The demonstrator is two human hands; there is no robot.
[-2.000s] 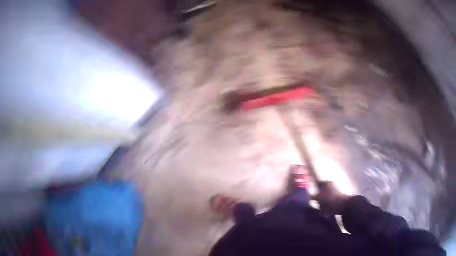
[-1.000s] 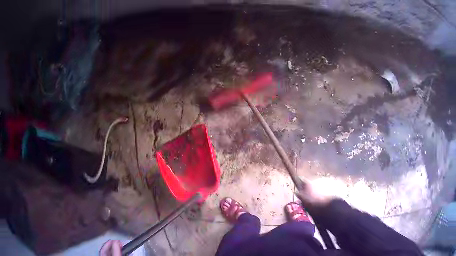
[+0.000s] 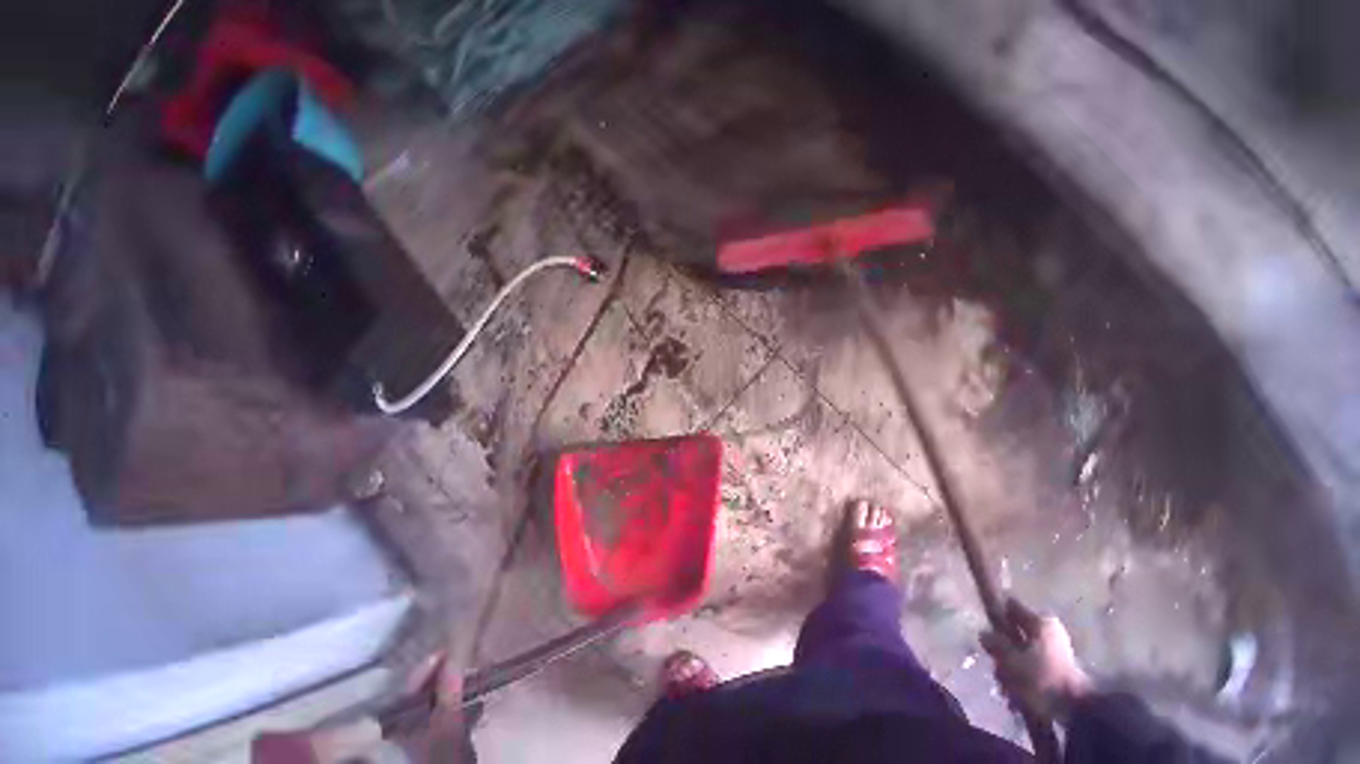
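The red broom head lies on the dark wet floor ahead, its long brown stick running back to my right hand, which is closed around the stick. The red dustpan rests on the floor in front of my feet, its open edge facing away from me, with dark dirt inside. Its dark handle runs to the lower left, where my left hand is closed around it, somewhat blurred. Dark sweepings lie on the tiles beyond the dustpan.
A white curved hose lies beside a dark box and a brown block at left. Blue-green netting lies at the top. A white slab is at lower left. A grey wall curves along the right.
The view has turned, bringing the hose and dark box closer to the middle. The broom head now appears farther right, and the dustpan lower and straighter. Both hands still hold their handles.
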